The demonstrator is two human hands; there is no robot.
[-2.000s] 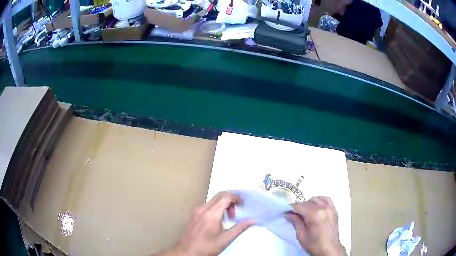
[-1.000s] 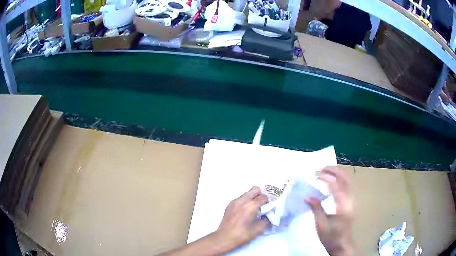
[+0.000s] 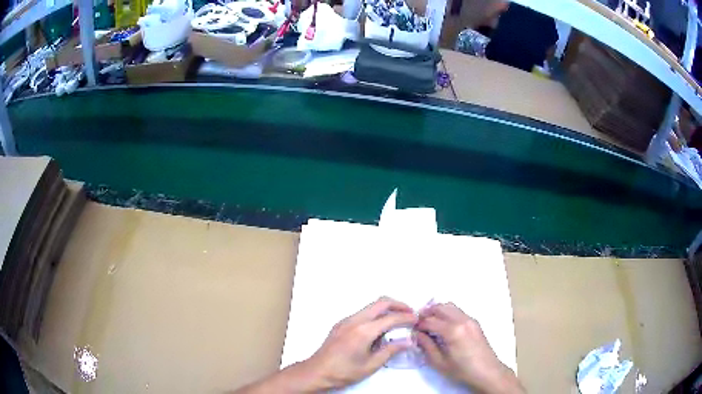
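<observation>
A white wrapped piece [image 3: 402, 355] lies between my hands, low on the white sheet stack [image 3: 339, 262]. My left hand [image 3: 366, 338] holds its left side with thumb and fingers. My right hand [image 3: 458, 342] pinches the wrap at its upper right. No metal shows through the wrap. White sheet corners [image 3: 408, 219] stick up past the stack's back edge.
Thick brown cardboard sheets [image 3: 27, 231] stand at the left bench end. A crumpled wrap [image 3: 604, 369] lies on the right. A green conveyor belt [image 3: 308, 146] runs behind the bench. Beyond it are cartons [image 3: 231, 48] of parts and a person in dark clothing [image 3: 523, 35].
The wrap has closed over the patterned metal piece, which was partly visible before. My hands have come closer together around it. A sheet corner now stands up behind the stack. The view has shifted slightly.
</observation>
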